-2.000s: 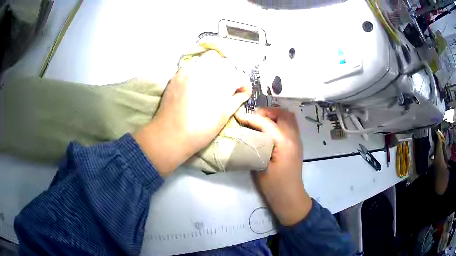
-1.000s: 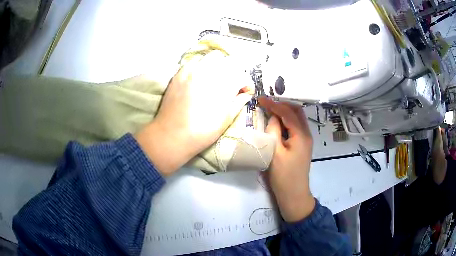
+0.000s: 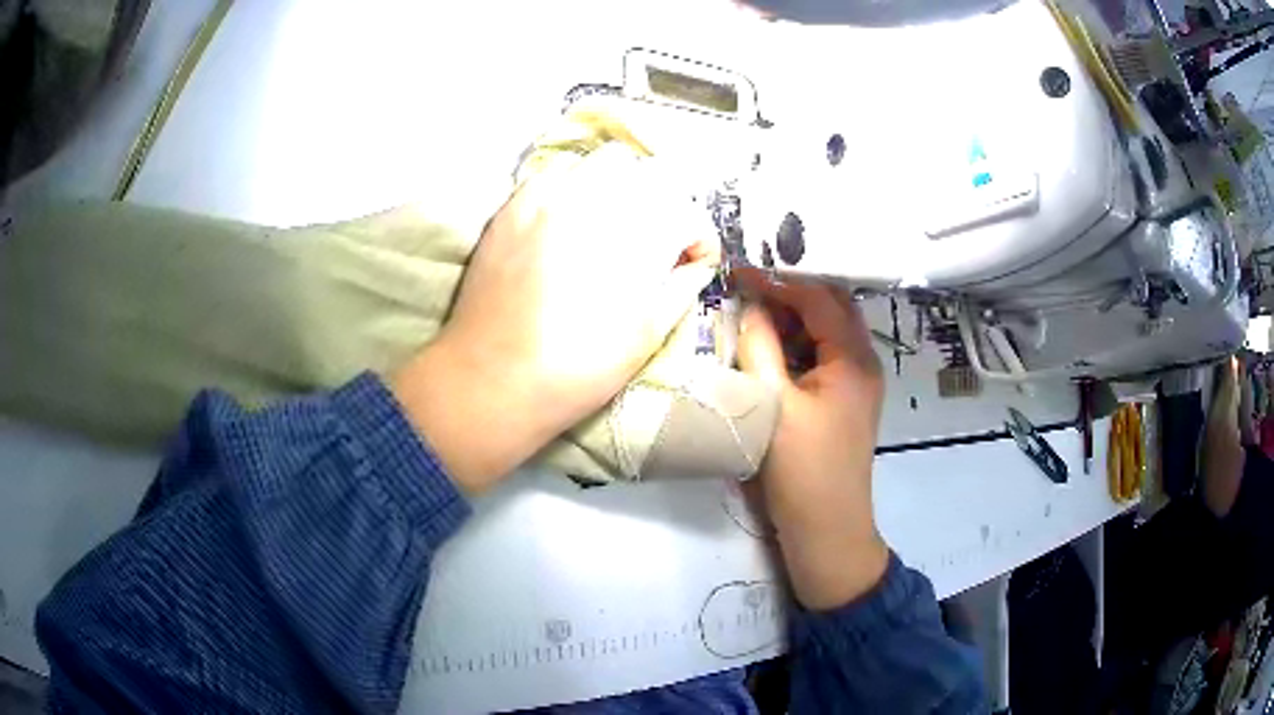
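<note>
A long khaki-olive cloth tube (image 3: 238, 307) lies across the table from the left edge to the machine. Its greyer cuff band (image 3: 706, 430) is at the right end, with loose thread over it. My left hand (image 3: 573, 293) lies on the cloth and presses it down beside the needle, fingertips by the presser foot (image 3: 724, 238). My right hand (image 3: 824, 405) holds the band's right side, fingers bent close to the foot; its fingertips are partly hidden and slightly blurred. The white sewing machine head (image 3: 908, 140) is above and to the right.
Dark-handled snips (image 3: 1037, 444) lie right of the machine, near yellow loop handles (image 3: 1125, 451). A thin green-yellow cord (image 3: 171, 98) lies at upper left. A printed ruler (image 3: 559, 645) runs along the table's front edge. Another person's arm (image 3: 1224, 440) shows at the right edge.
My right hand has moved up and right from the band's lower side, its fingers now nearer the foot. My left hand stays on the cloth. The view has shifted slightly.
</note>
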